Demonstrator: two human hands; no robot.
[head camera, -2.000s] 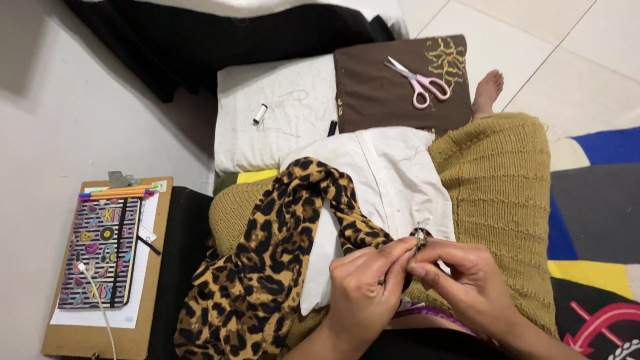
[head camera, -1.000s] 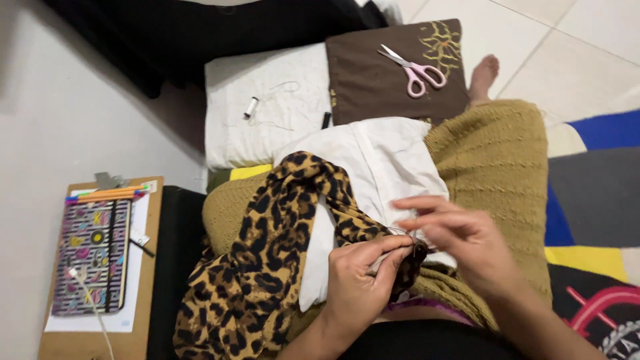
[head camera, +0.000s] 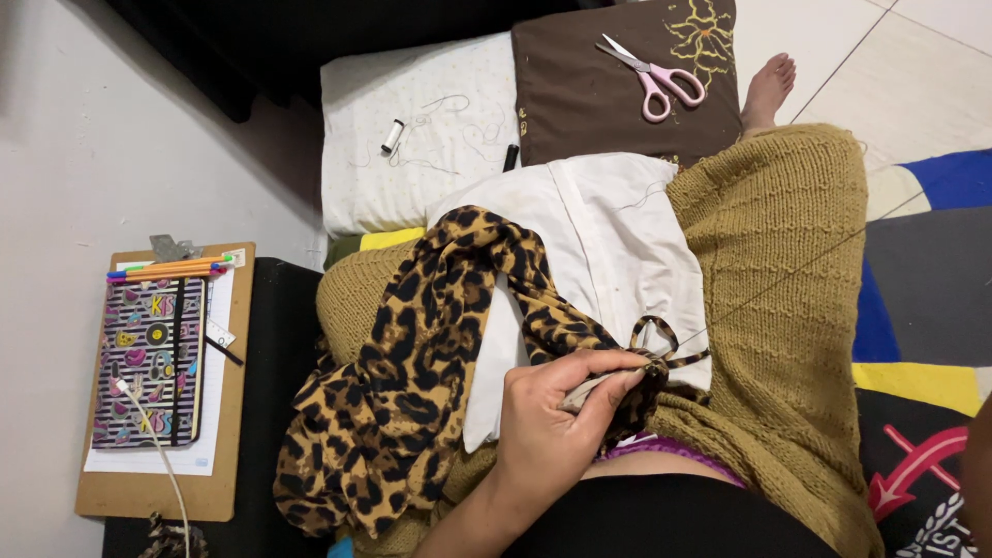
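Note:
My left hand (head camera: 554, 418) pinches a gathered end of leopard-print fabric (head camera: 395, 387) between thumb and fingers, with a pale piece showing in the grip. Beside the fingertips a thin loop of the same print sticks out. From the gathered end a dark thread (head camera: 783, 280) runs taut up to the right, over the mustard knitted cloth. Only a sliver of my right arm shows at the right edge; my right hand is out of view, and no needle can be seen. The fabric drapes over a white cloth (head camera: 628, 225) on my lap.
Pink-handled scissors (head camera: 655, 77) lie on a brown cushion (head camera: 573, 101). A spool (head camera: 393, 136) and loose threads lie on a white cushion (head camera: 418, 186). At left, a clipboard (head camera: 163, 496) holds a patterned notebook (head camera: 143, 364), pens and a white cable. A bare foot (head camera: 771, 85) rests beyond the knitted cloth.
My right hand has moved away from the gathered fabric and out of view to the right. The taut thread now stretches that way. My left hand keeps its pinch on the fabric.

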